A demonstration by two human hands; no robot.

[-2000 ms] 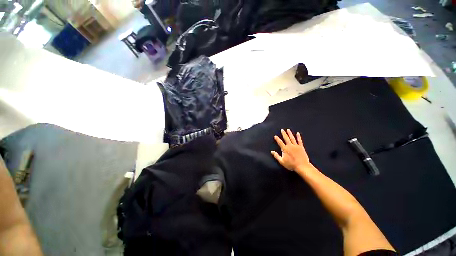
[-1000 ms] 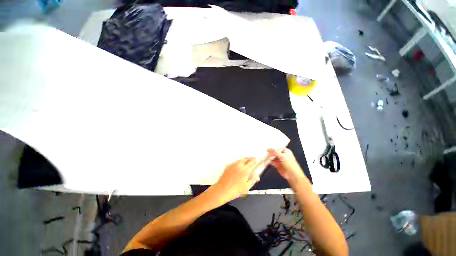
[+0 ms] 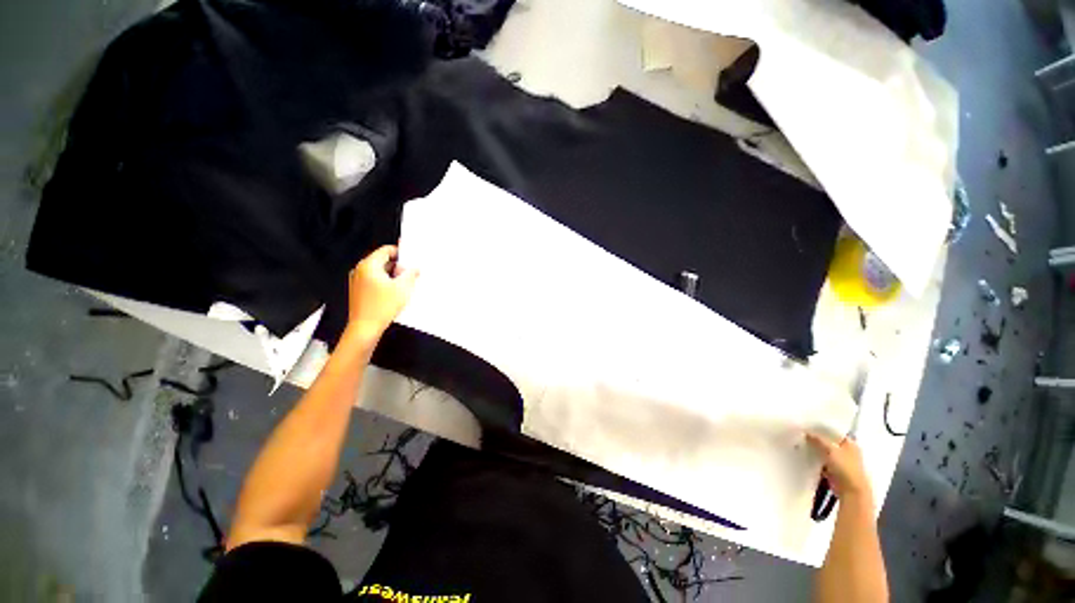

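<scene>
A large white paper pattern lies over the black garment body, slanting from upper left to lower right. My left hand holds the pattern's left edge between thumb and fingers. My right hand is at the pattern's right end, with its fingers on the edge. The black loop of the shears shows beside my right hand, and the rest of them is mostly hidden. A small end of the dark tab shows at the pattern's upper edge.
Bunched black cloth with a white opening lies at the left. A yellow tape roll is at the right. Another white sheet lies at the upper right. Pointed white pieces stick out at the near edge. Black trimmings litter the floor.
The white pattern has come down onto the black cloth and uncovered the left garment part. My hands, close together a second ago, are now far apart at its two ends.
</scene>
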